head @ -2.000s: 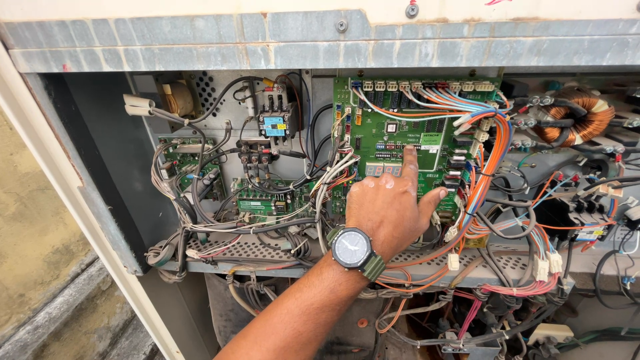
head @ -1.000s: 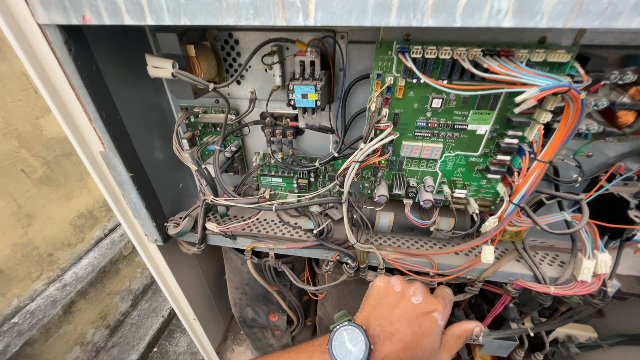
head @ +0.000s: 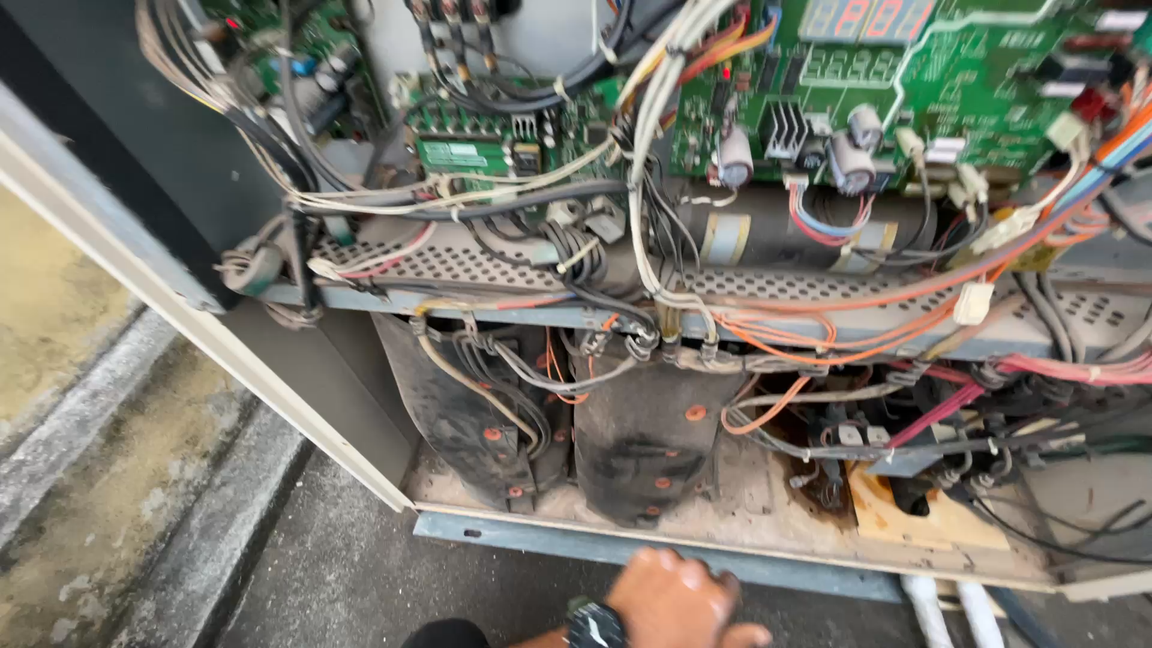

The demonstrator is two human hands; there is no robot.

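Note:
My left hand (head: 675, 598), with a dark watch (head: 594, 624) on its wrist, is low in the head view, in front of the metal bottom rail (head: 666, 551) of an opened equipment cabinet. Its fingers look curled and its thumb stands out to the right; the palm is hidden and no object shows in it. Above are a green control circuit board (head: 976, 108) with a lit segment display (head: 866, 20), a smaller green board (head: 463, 155) and a perforated metal shelf (head: 486, 263) crossed by wire bundles. Two dark jackets with orange fasteners, the right one (head: 634, 432) nearer the middle, stand below the shelf. My right hand is out of view.
A slanting cabinet edge (head: 207, 355) runs down the left, beside stained concrete ledges (head: 135, 468). Loose orange wires (head: 792, 405) hang under the shelf. Two white-wrapped pipes, one at the left (head: 925, 612), lie below the rail. Something dark and rounded (head: 445, 634) shows at the bottom edge.
My left hand has left the circuit board, where its index finger pointed at or touched the components, and has come down to below the cabinet's bottom rail. The view has tilted down and come closer.

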